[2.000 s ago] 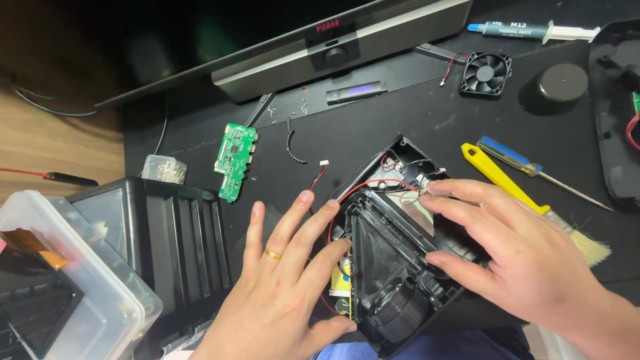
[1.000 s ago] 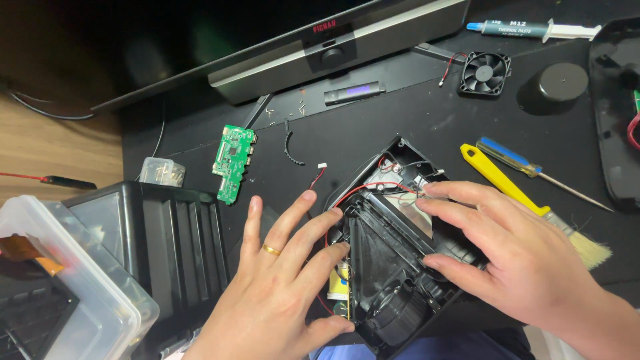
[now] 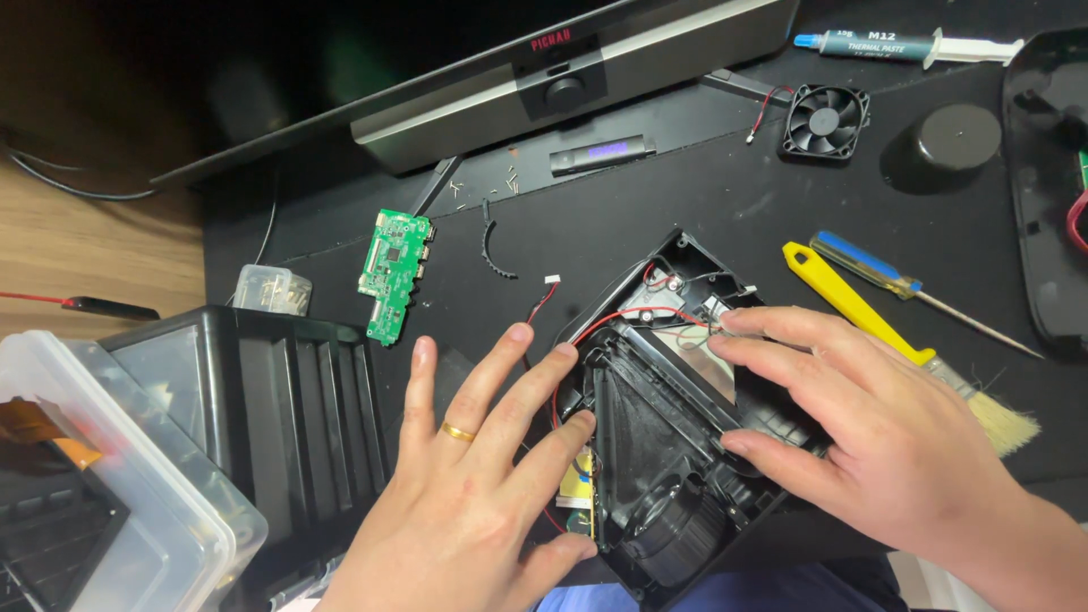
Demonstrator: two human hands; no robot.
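Note:
An opened black plastic device housing (image 3: 646,433) lies tilted at the front edge of the desk, with a round black lens barrel (image 3: 676,527) in its lower part. Red and black wires (image 3: 625,313) cross its upper part, above a mirror-like plate (image 3: 701,361). My left hand (image 3: 493,476), with a ring on one finger, rests spread along the left side of the housing, thumb by a yellow component (image 3: 575,484). My right hand (image 3: 858,416) has its fingertips at the wires and its thumb on the right inner edge; whether it pinches a wire I cannot tell.
A green circuit board (image 3: 395,276), a black fan (image 3: 823,123), a thermal paste syringe (image 3: 909,47), a yellow-handled brush (image 3: 858,306) and a screwdriver (image 3: 901,285) lie around. Small screws (image 3: 512,180) are near the monitor (image 3: 476,93). Black and clear bins (image 3: 127,476) stand left.

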